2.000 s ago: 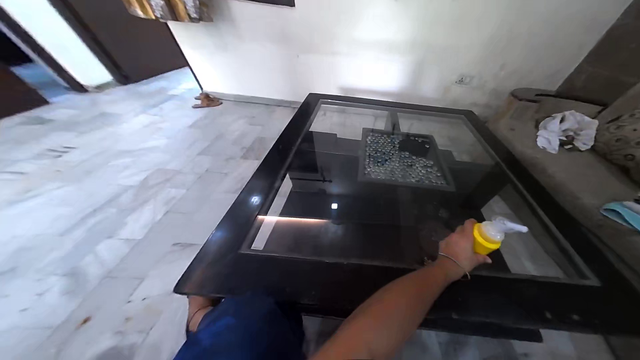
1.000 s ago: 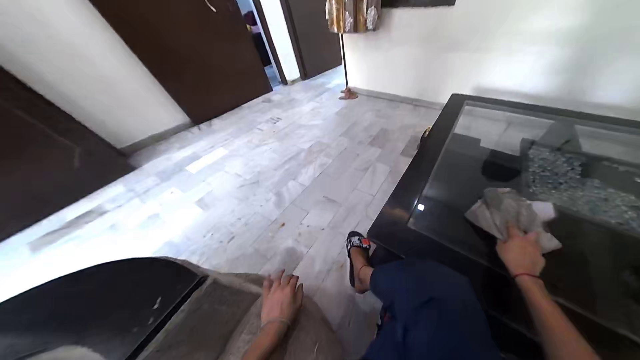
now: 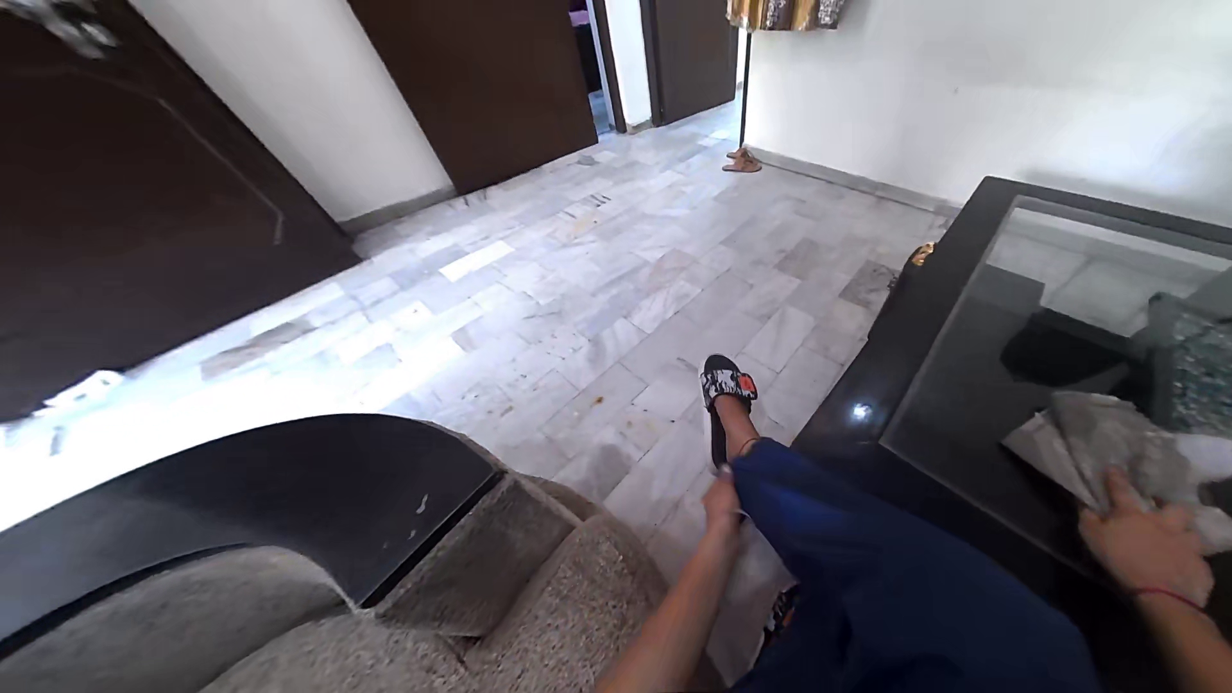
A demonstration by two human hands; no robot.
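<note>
A crumpled grey-beige cloth [image 3: 1107,448] lies on the glass top of a black-framed table [image 3: 948,385] at the right. My right hand [image 3: 1150,549], with a red thread at the wrist, presses on that cloth with its fingers over it. Low in the middle, my left hand [image 3: 722,500] is beside the lower leg of the blue trousers [image 3: 866,568]; its fingers are partly hidden, and whether they grip the fabric does not show. Beyond it my foot wears a black slide sandal [image 3: 730,383]. White material [image 3: 1208,457] shows beside the cloth at the right edge.
A sofa [image 3: 568,606] with a dark curved armrest top [image 3: 289,481] fills the lower left. Pale marble floor tiles [image 3: 616,337] spread between the sofa, the table and the dark doors [image 3: 481,87]. A brown stand foot or footwear [image 3: 743,162] is near the far wall.
Two seconds ago a hand held a yellow bottle over the table; the bottle is out of view. My left hand has left the sofa for the trouser leg. The view has swung left.
</note>
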